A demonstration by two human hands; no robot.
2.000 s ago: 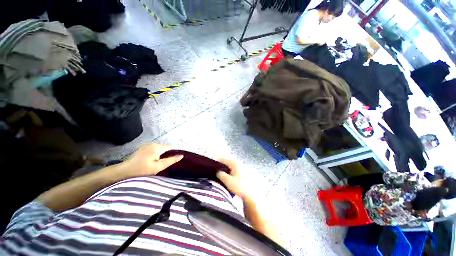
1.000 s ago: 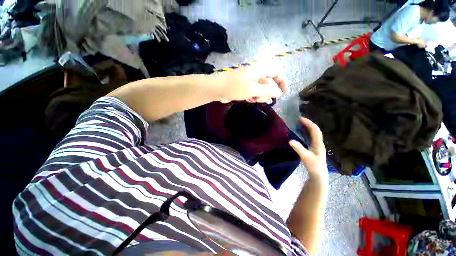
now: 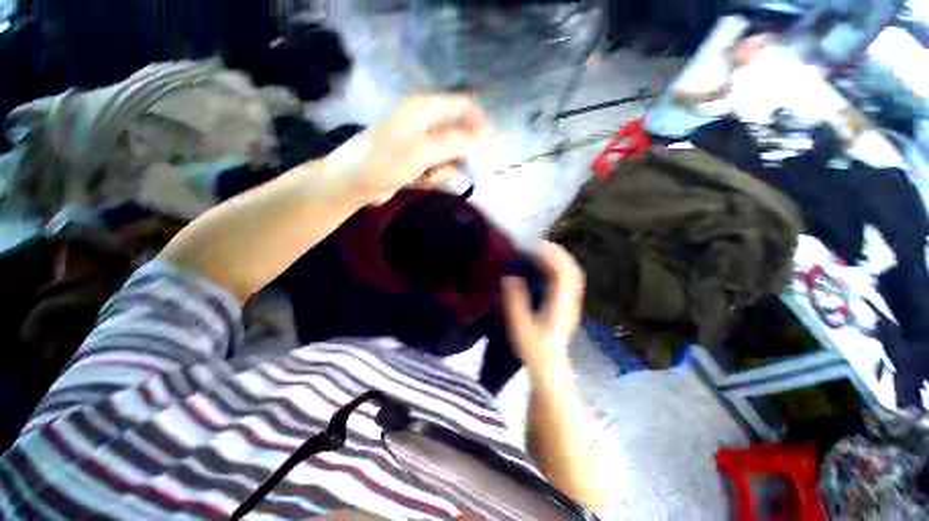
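Observation:
The navy garment [image 3: 351,295] with a maroon collar [image 3: 362,247] hangs in front of my waist, its dark neck opening facing up. My left hand [image 3: 433,142] shows as the raised arm on the left side, blurred, at the collar's far edge; a thin dark hook shape [image 3: 460,197] sticks up just below its fingers. My right hand [image 3: 545,305] is at the garment's right side, thumb and fingers around a dark edge. The image is blurred, so the exact grip of the upper hand is hidden.
A brown garment pile [image 3: 682,239] stands on a blue crate [image 3: 637,351] to the right, beside a white table [image 3: 876,356]. Red stools [image 3: 769,478] and a seated person [image 3: 703,87] are near it. A beige pile [image 3: 143,132] lies at left.
Since two seconds ago the folded garment has opened out and one hand has risen over the collar. Since one second ago the hands and garment have shifted left in view.

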